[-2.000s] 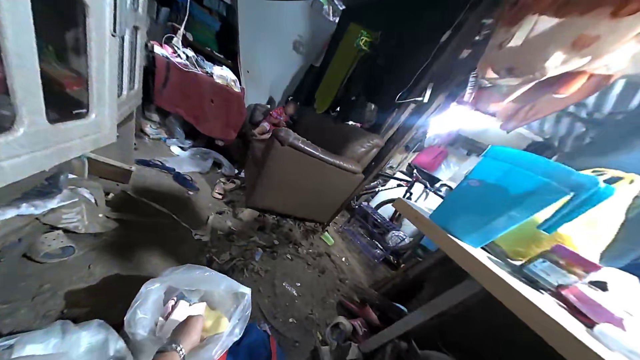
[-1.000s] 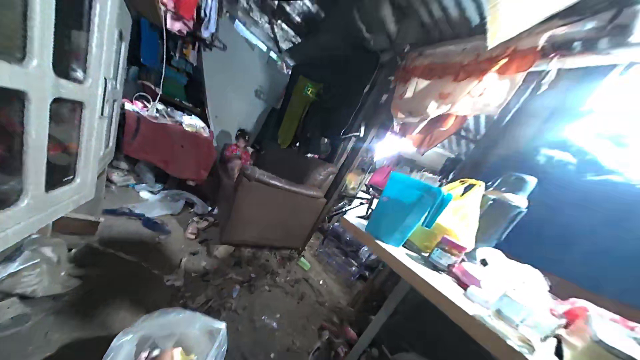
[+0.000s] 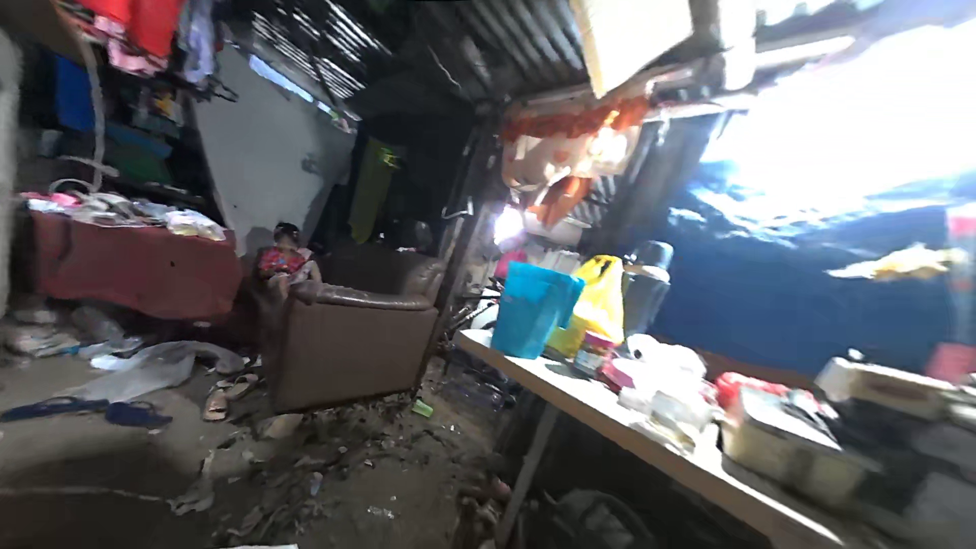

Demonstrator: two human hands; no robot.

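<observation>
Neither my left hand nor my right hand shows in the head view. A pale sliver of something (image 3: 263, 546) peeks in at the bottom edge; what it is cannot be told. On the wooden table (image 3: 610, 427) at the right stand a blue plastic pitcher (image 3: 526, 309), a yellow plastic bag (image 3: 598, 301) and a jar with a dark red lid (image 3: 593, 353). Farther along it lie white plastic bags (image 3: 667, 362) and a cream plastic container (image 3: 793, 450).
A brown sofa (image 3: 351, 351) stands ahead, with a person (image 3: 286, 263) sitting beyond its left end. Sandals (image 3: 217, 400), a dark blue slipper (image 3: 136, 414), a clear plastic sheet (image 3: 160, 370) and litter lie on the dirt floor. A red-covered table (image 3: 137, 263) is at the left.
The view has swung up and right. A hand with a wristwatch, inside a clear plastic bag two seconds ago, is out of sight, and that bag has left the view too.
</observation>
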